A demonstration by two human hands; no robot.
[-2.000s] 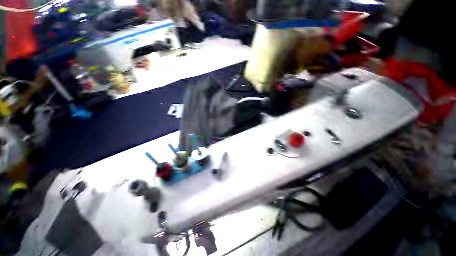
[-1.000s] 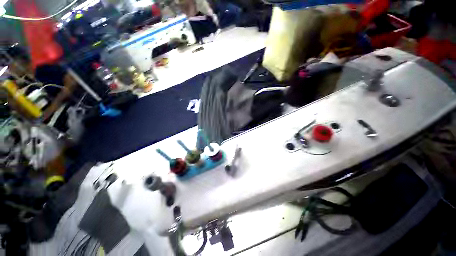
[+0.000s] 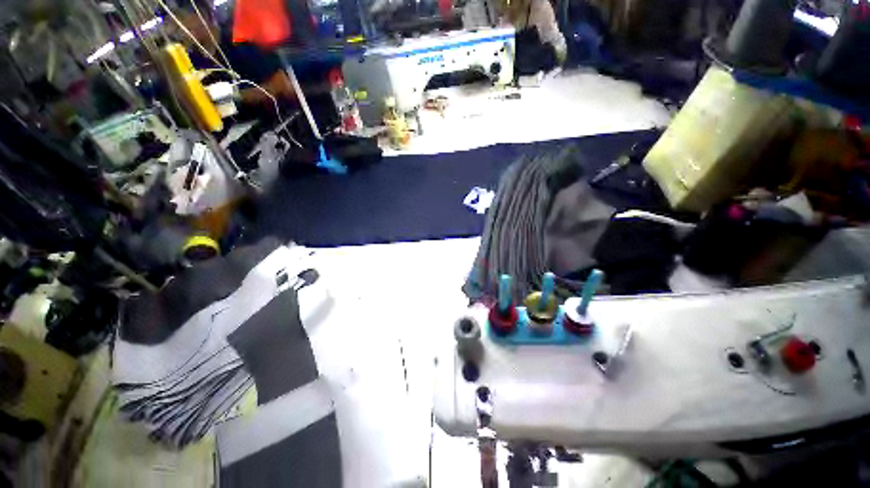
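A white sewing machine head (image 3: 658, 381) spans the lower right, its left end near the picture's middle. A blue holder (image 3: 542, 335) with several small thread reels stands on it, and a red bobbin (image 3: 797, 355) sits further right. The metal parts under its left end are blurred. A fanned stack of white cut pieces (image 3: 181, 348) with dark edges lies at the left. A dark grey piece (image 3: 277, 348) lies on its right side, and a grey and white panel (image 3: 281, 443) is below, cut off by the bottom edge. Neither of my hands is in view.
A ribbed grey garment pile (image 3: 515, 224) lies behind the machine, by dark blue cloth (image 3: 382, 200). A pale yellow block-like container (image 3: 711, 138) and dark thread cones (image 3: 760, 38) are at the upper right. Another white machine (image 3: 444, 67) stands at the back. A yellow object (image 3: 194, 88) hangs at upper left.
The view has swung left, so the machine head and reels now show further right. More of the fanned stack and the grey and white panel has come into view.
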